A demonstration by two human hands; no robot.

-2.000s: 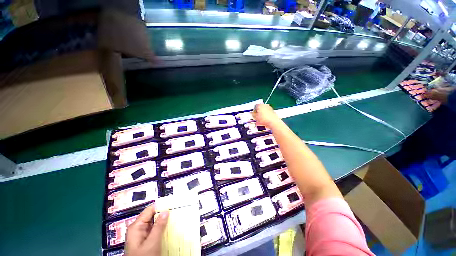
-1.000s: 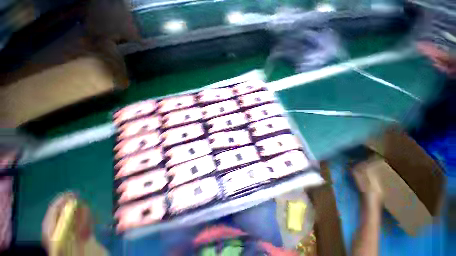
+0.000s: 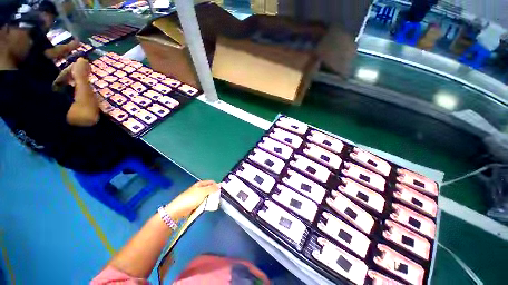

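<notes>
A black tray (image 3: 318, 196) lies on the bench at centre right, its pockets holding pale pink casings (image 3: 288, 201) with dark square pads (image 3: 284, 222). A pale underlay sheet (image 3: 262, 240) shows along its front edge. My left hand (image 3: 196, 196), with a bracelet at the wrist, is at the tray's left front corner, fingers closed around the corner and a whitish piece of sheet there. A strip-like pale edge hangs below the hand; I cannot tell what it is. My right hand is out of the picture.
Another person's arm (image 3: 83, 100) is over more trays of casings (image 3: 133, 89) at the left. A blue stool (image 3: 120, 183) stands on the floor. Open cartons (image 3: 259, 64) and a metal post (image 3: 196, 47) are behind the bench. Clear plastic wrap (image 3: 496, 183) lies at far right.
The view has swung left, so the tray shows farther right and the neighbour appears. My left hand has come to the tray's corner; my right hand has left the picture.
</notes>
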